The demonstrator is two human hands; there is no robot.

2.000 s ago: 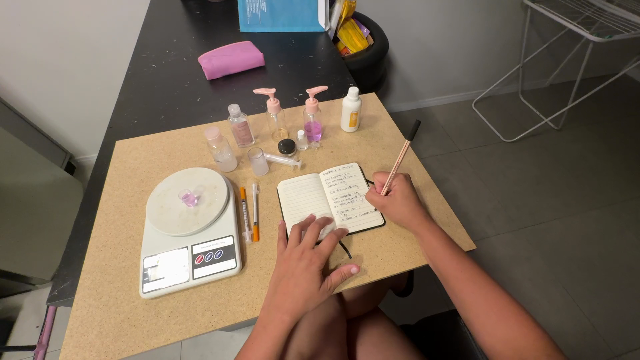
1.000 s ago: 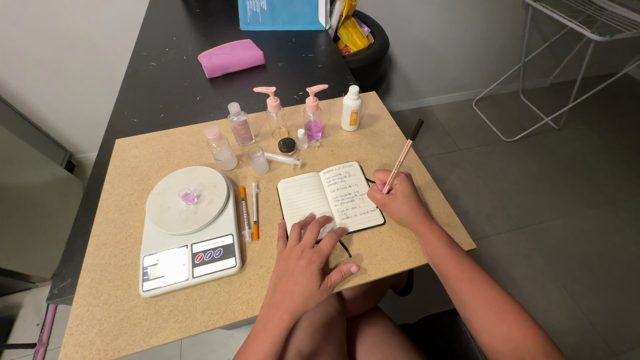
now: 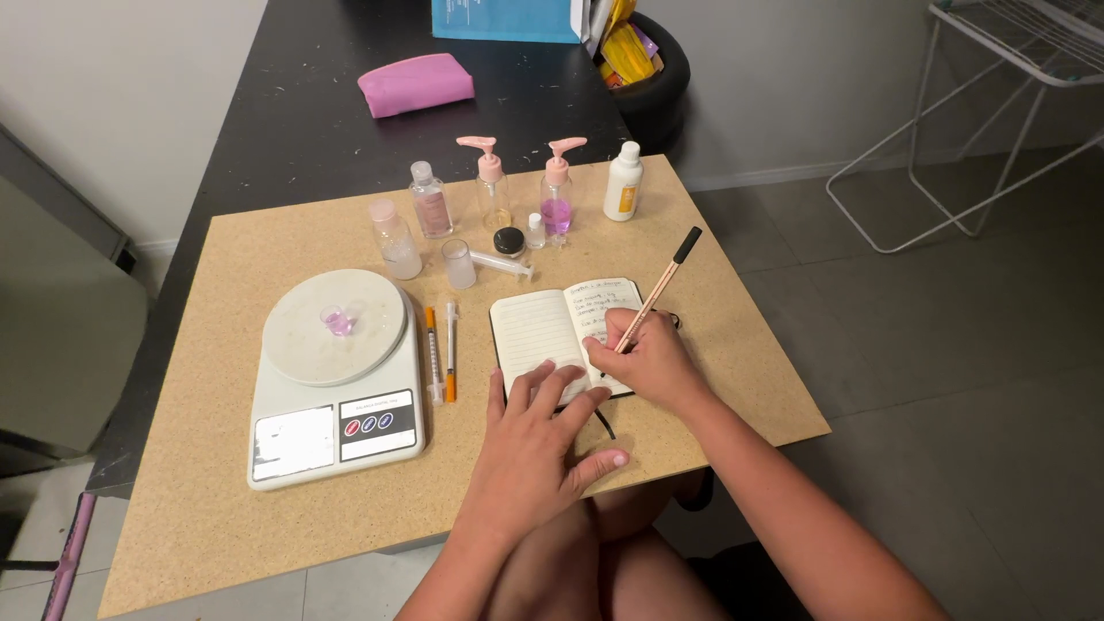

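Note:
My right hand [image 3: 651,358] grips a fineliner pen [image 3: 660,289] with a black cap on its upper end; its tip is at the lower right page of an open notebook [image 3: 539,332] with handwriting. Fingers of my left hand [image 3: 539,431] lie spread on the notebook's lower left edge, holding nothing. Left of the notebook, two orange-ended syringes [image 3: 450,352] lie side by side. Beyond them a white kitchen scale [image 3: 332,388] bears a small clear cup [image 3: 338,322] of purple liquid. Behind the notebook are a larger syringe [image 3: 500,262] and a small frosted cup [image 3: 459,265].
Along the back of the particleboard [image 3: 259,535] stand two pink pump bottles [image 3: 557,194], a white bottle [image 3: 624,183], other clear bottles [image 3: 432,203] and a black-lidded jar [image 3: 509,241]. A pink pouch [image 3: 417,84] lies on the black table [image 3: 310,103]. A white drying rack [image 3: 927,181] is at right.
My right hand has moved from the notebook's right edge leftward and down the page with the pen. My left hand has stayed about where it was.

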